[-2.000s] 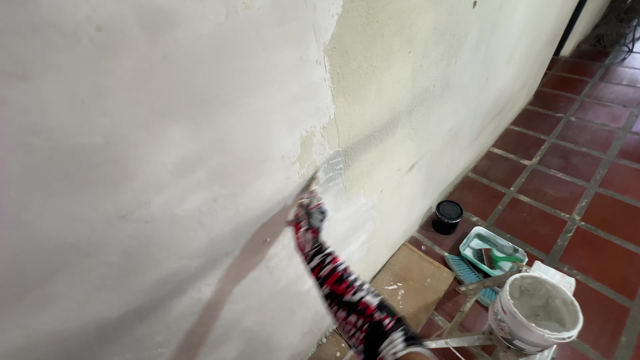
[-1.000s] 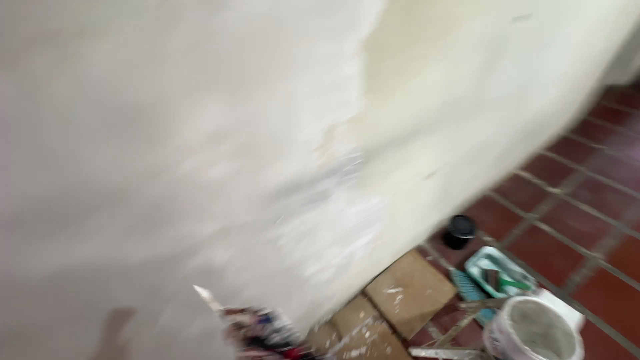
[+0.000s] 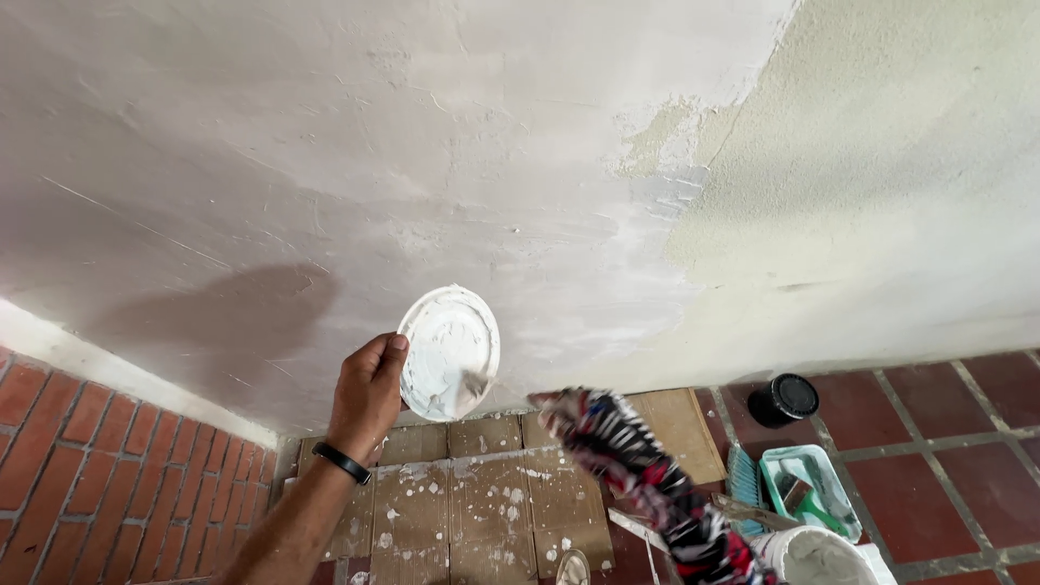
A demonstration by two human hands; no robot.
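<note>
My left hand point(image 3: 370, 398), with a black band at the wrist, grips the rim of a round white plastic lid point(image 3: 451, 345) smeared with white putty. My right hand point(image 3: 569, 410), below a patterned red, black and white sleeve, is at the right of the lid and blurred. It is closed on a putty knife point(image 3: 479, 382), whose blurred blade lies over the lid's lower right edge. Behind both hands stands the wall point(image 3: 487, 195), coated with whitish putty up to a ragged edge, with rough cream-green surface to its right.
Spattered cardboard point(image 3: 487, 496) lies along the wall's foot. On the red floor tiles point(image 3: 910, 487) at right are a black lidded container point(image 3: 784, 400), a light blue brush point(image 3: 743, 487), a tray point(image 3: 845, 496) with a green-handled brush, and a putty bucket point(image 3: 821, 561). Brickwork point(image 3: 106, 463) is at left.
My right hand has left the coating's ragged edge, where it was two seconds ago, and is now beside the lid. My left hand and the lid have come into view. The view has shifted.
</note>
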